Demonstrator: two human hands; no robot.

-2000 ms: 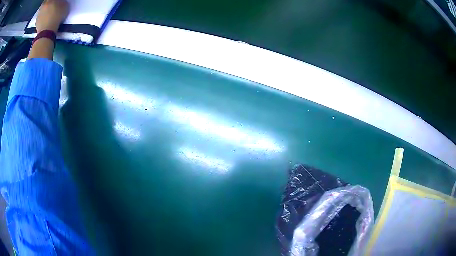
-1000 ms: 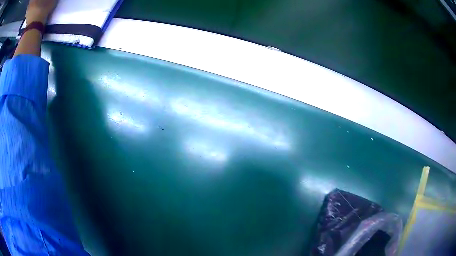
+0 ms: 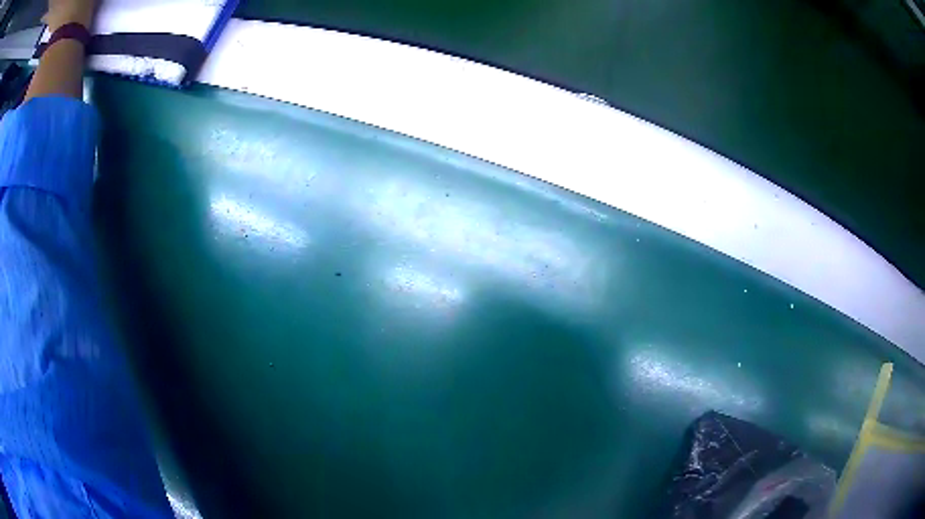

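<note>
My left arm in a blue sleeve reaches up along the left side of the view. My left hand (image 3: 69, 12) is at the top left corner, cut off by the picture's edge, with a dark red band at the wrist. It lies over or on a white sheet-like thing (image 3: 152, 18) with a black stripe and a blue right edge. The fingers do not show, so any grip is hidden. My right hand is out of the picture.
A glossy green bench top (image 3: 436, 375) fills the middle. A white strip (image 3: 487, 106) separates it from a darker green surface. A clear plastic bag with dark contents (image 3: 745, 466) and a white sheet with yellow tape (image 3: 893, 476) are at lower right.
The view has turned, so the bag and taped sheet have shifted right and down. My left hand has moved slightly left and further out past the top edge.
</note>
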